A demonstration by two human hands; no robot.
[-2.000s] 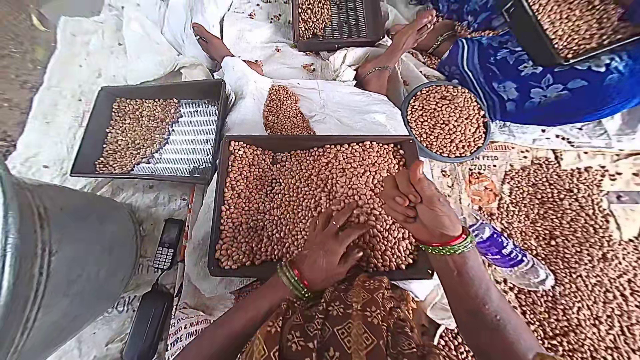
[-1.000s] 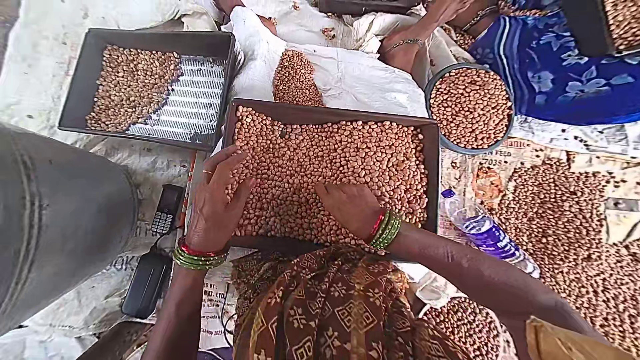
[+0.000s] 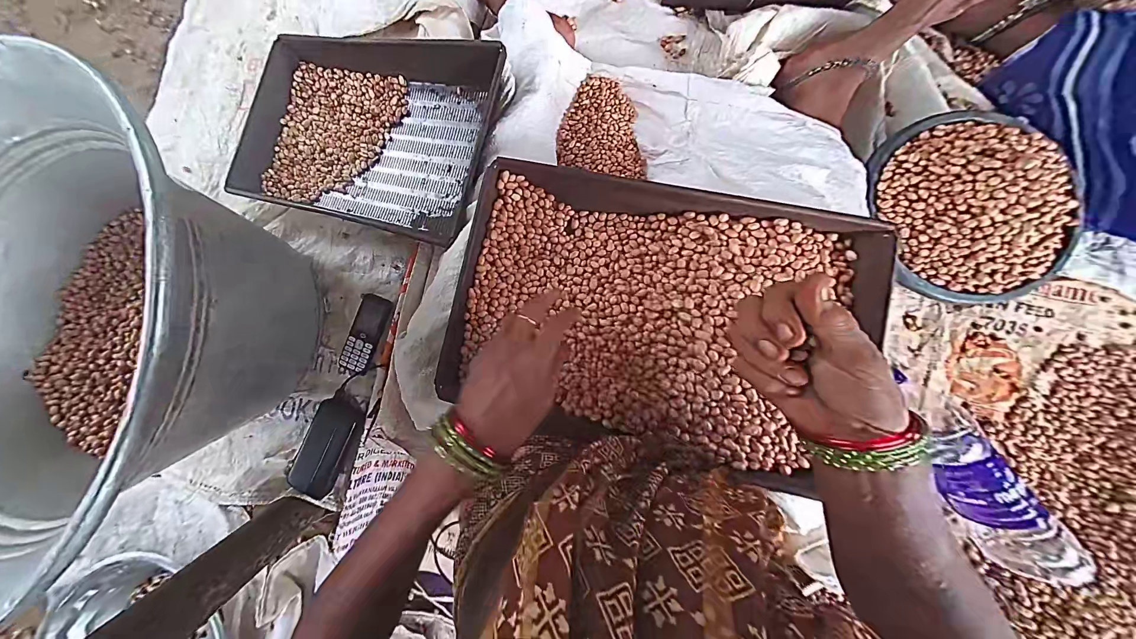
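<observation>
A dark rectangular tray [image 3: 763,206], heaped with reddish-brown beans or nuts [image 3: 652,293], rests at my lap. My left hand [image 3: 519,373] lies on the heap at the tray's left side, fingers apart, with nothing seen in it. Over the tray's right side my right hand [image 3: 803,359] is raised, its fingers curled around a small dark piece, probably one of the nuts. Both wrists wear red and green bangles. A round tub [image 3: 879,177] full of the same nuts stands right of the tray.
Another dark tray [image 3: 355,49], partly filled, has a slotted bottom. A metal bucket [image 3: 186,293] holding nuts stands left, near a keypad phone [image 3: 366,333] and black case [image 3: 326,446]. A plastic bottle [image 3: 1003,497] lies right, beside loose nuts [image 3: 1092,426]. Another person's foot [image 3: 821,84] is beyond.
My left hand has moved from the tray's left edge onto the nuts. My right hand has lifted off the nuts toward the tray's right side and its fingers have curled.
</observation>
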